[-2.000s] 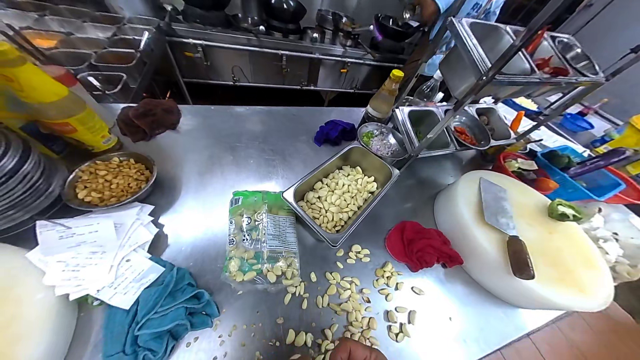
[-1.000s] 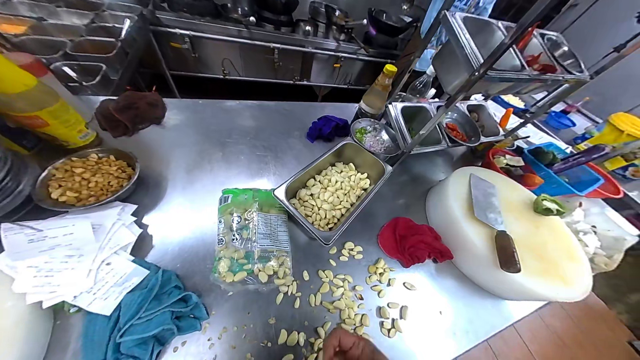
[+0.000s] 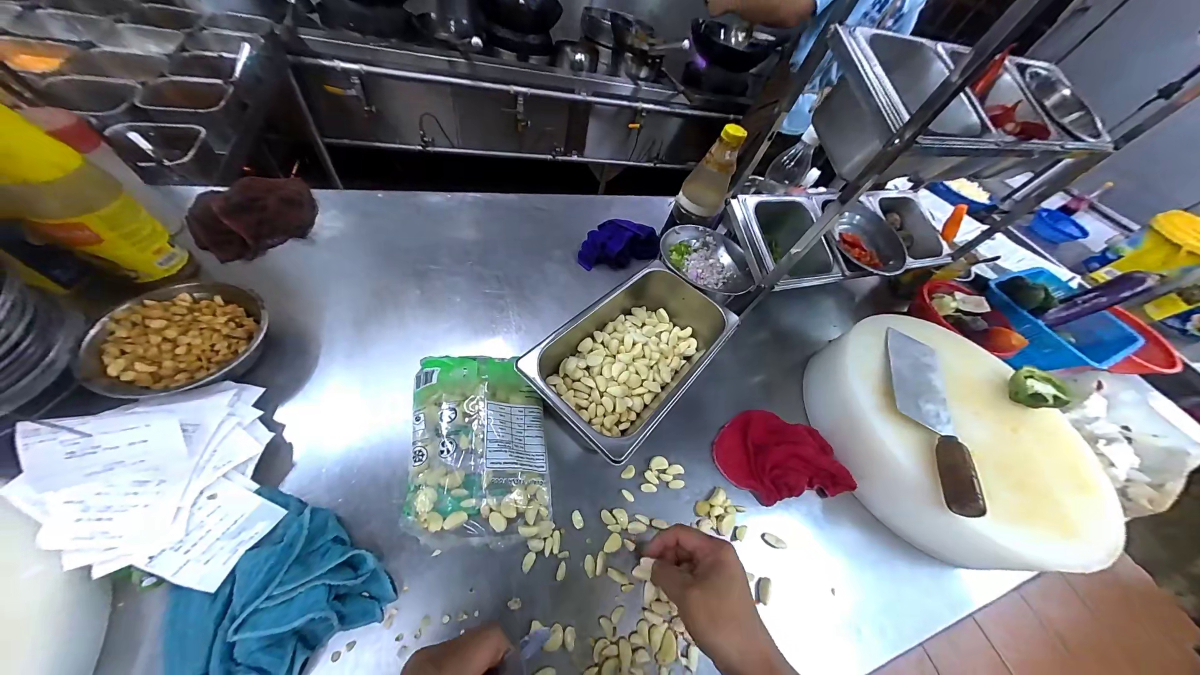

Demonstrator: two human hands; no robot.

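My right hand [image 3: 698,586] reaches in among loose peeled garlic cloves [image 3: 647,633] on the steel table, its thumb and fingertips pinched on one clove. At the bottom edge my left hand [image 3: 464,652] is partly cut off; a small shiny, blade-like thing shows beside its fingers, and its hold is unclear. Above the loose cloves stands a steel pan [image 3: 670,403] holding many peeled cloves [image 3: 628,366]. Left of it lies a clear and green plastic bag [image 3: 478,422] with cloves in its lower part. A red cloth [image 3: 778,457] lies right of the pan.
A cleaver [image 3: 923,389] lies on a thick round white cutting board [image 3: 844,375] at right. Paper slips [image 3: 122,469], a teal cloth [image 3: 291,581] and a bowl of browned pieces [image 3: 178,337] are at left. A bottle [image 3: 703,183] and a small steel bowl [image 3: 708,262] stand behind the pan.
My right hand has come further into view and up among the loose cloves. My left hand, out of view one second ago, now shows at the bottom edge.
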